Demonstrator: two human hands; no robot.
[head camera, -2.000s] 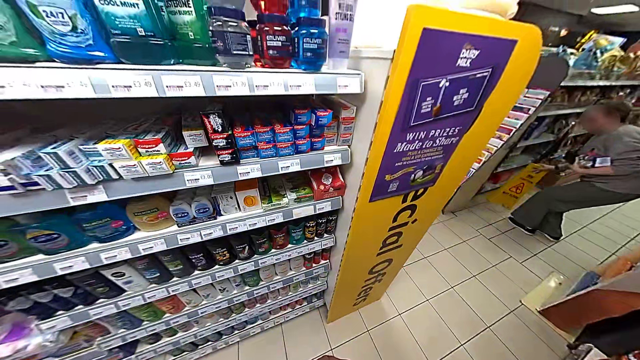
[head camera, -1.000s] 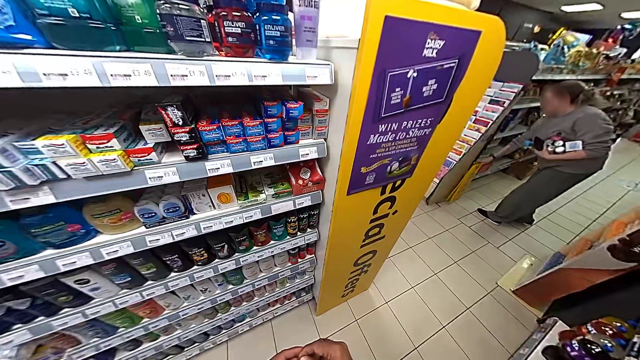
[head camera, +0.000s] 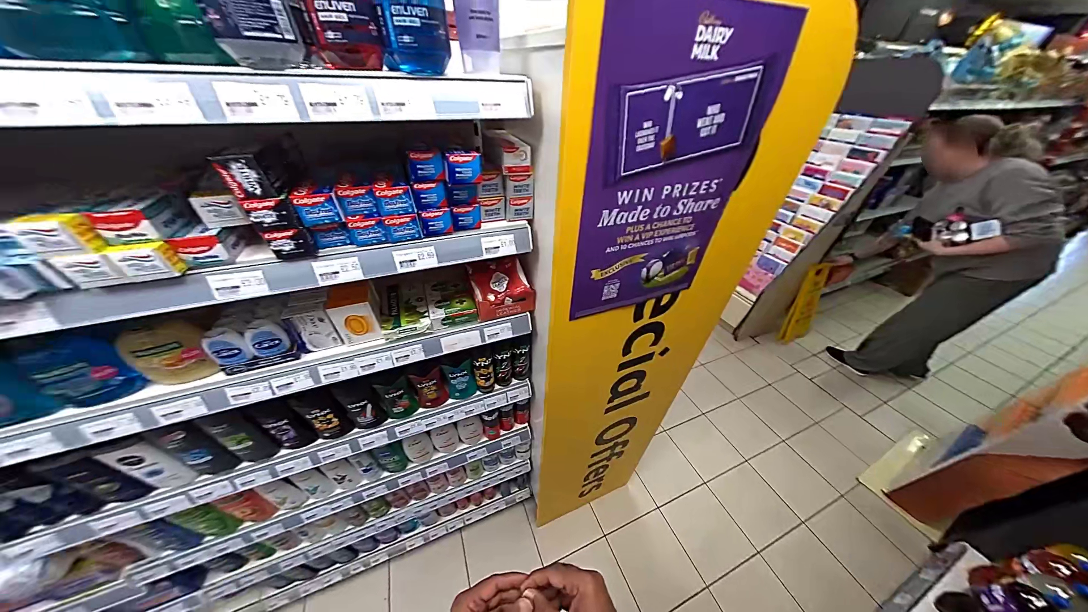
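At the bottom middle of the head view, my left hand (head camera: 493, 592) and my right hand (head camera: 571, 586) touch each other, their fingers curled together. The bottom edge of the frame cuts both off, and whether anything lies between them cannot be told. They are in front of the shop shelving, above the tiled floor. Colgate toothpaste boxes (head camera: 367, 204) stand stacked on the shelf at the left. Below them are soap packs (head camera: 500, 289) and hand-wash bottles (head camera: 166, 348), then rows of shower gel bottles (head camera: 319, 416). Enliven hair gel tubs (head camera: 414, 34) stand on the top shelf.
A yellow special-offers end panel (head camera: 595, 408) with a purple poster (head camera: 680, 153) closes off the shelving. Beyond it are a greeting-card rack (head camera: 816, 204), a folded yellow floor sign (head camera: 803, 302) and a person (head camera: 986, 204) holding items. A cardboard box (head camera: 960, 484) and another display (head camera: 1020, 578) stand at the lower right.
My hands have come into view at the bottom; two seconds ago neither showed. The other person, bent low at the far right before, now stands more upright beside the card rack.
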